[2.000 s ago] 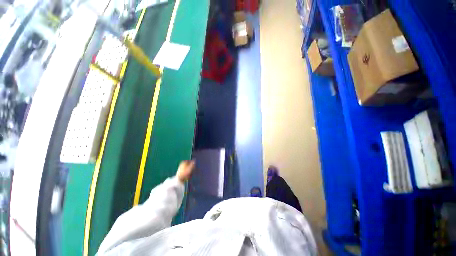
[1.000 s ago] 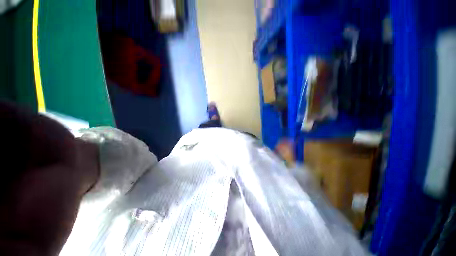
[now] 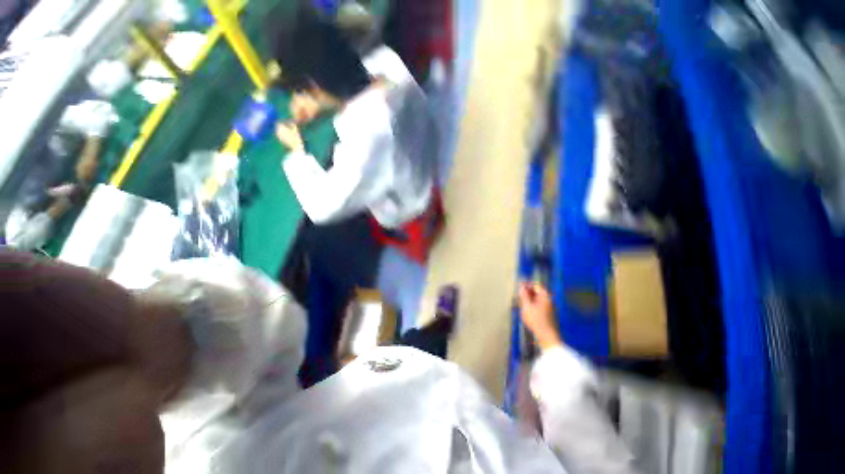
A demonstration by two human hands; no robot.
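My left hand (image 3: 83, 361) is very close to the camera at the lower left, dark, blurred and cut off by the edge; its fingers cannot be made out. My right hand (image 3: 537, 313) is small and blurred, held out over the edge between the beige floor and the blue shelving (image 3: 582, 278). Its fingers look bent; no held thing can be made out. A clear bag with dark contents (image 3: 206, 208) lies on the green bench beyond my left sleeve, beside a pale ridged tray or block (image 3: 120, 236).
A person in white (image 3: 371, 157) stands at the green bench (image 3: 269, 218), ahead to the left. Other workers' arms (image 3: 88, 157) show at the far left. A carton (image 3: 639, 304) and dark bagged items (image 3: 639, 157) are on the right shelving. A box (image 3: 366, 324) is on the floor.
The view has moved along the aisle; the person at the bench and the clear bag have come into view. My right hand shows more clearly, further forward. My left hand remains close and blurred.
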